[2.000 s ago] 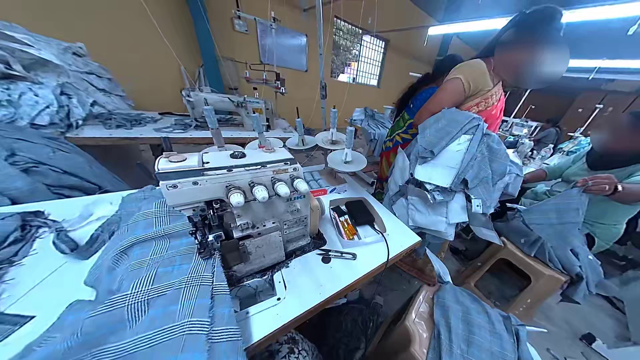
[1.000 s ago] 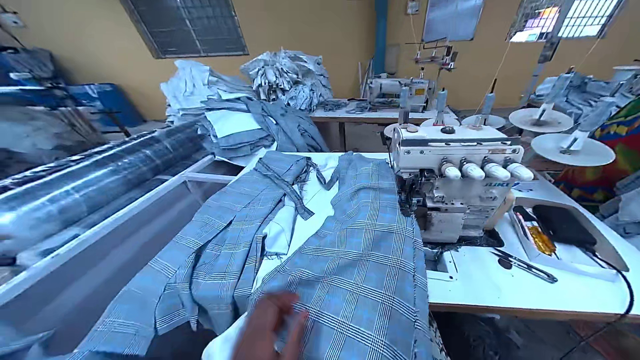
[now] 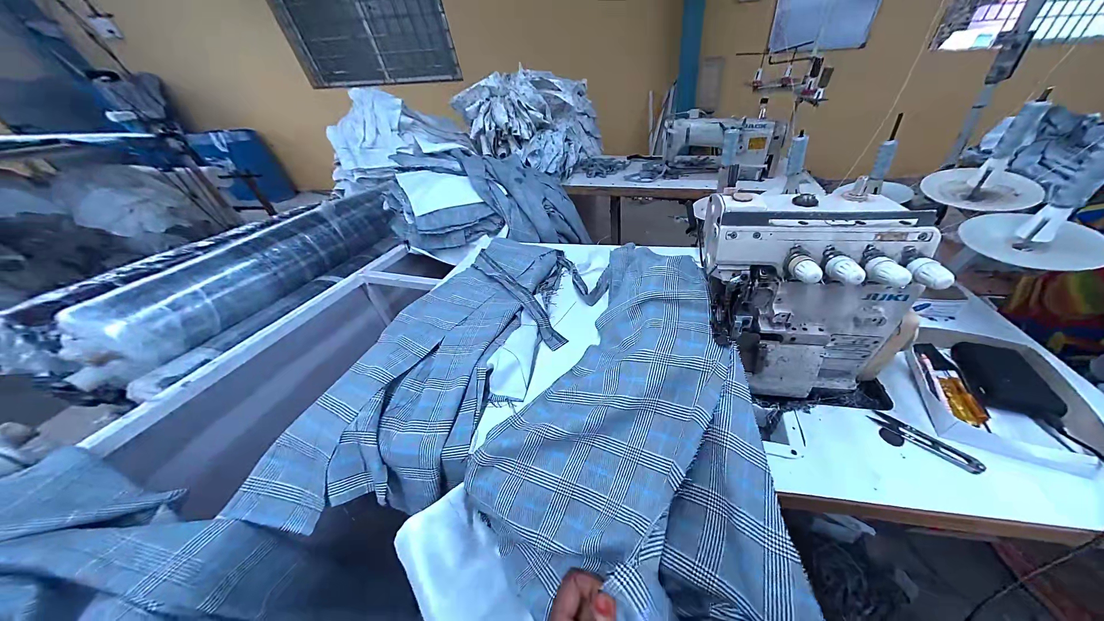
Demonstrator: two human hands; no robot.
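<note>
At the bottom edge, my left hand [image 3: 583,597] pinches the lower part of a grey-blue plaid fabric piece [image 3: 595,431]; only its fingertips show. The piece lies lengthwise over the white table, its right edge close to the needle area of a white Juki overlock machine [image 3: 819,293]. Left of it lie more plaid pieces [image 3: 423,371] with a dark narrow strip [image 3: 522,297] across them. White fabric [image 3: 457,552] hangs under the held piece. My right hand is out of view.
Metal thread snips [image 3: 927,440] lie right of the machine, beside a white tray [image 3: 1031,448] with a black case. Folded fabric stacks [image 3: 466,198] stand behind. Plastic-wrapped rolls [image 3: 233,276] lie left, past a white frame rail [image 3: 250,349].
The view has swung left from the machine and co-workers. My left hand, blurred over the plaid cloth a second ago, now grips it at the bottom edge.
</note>
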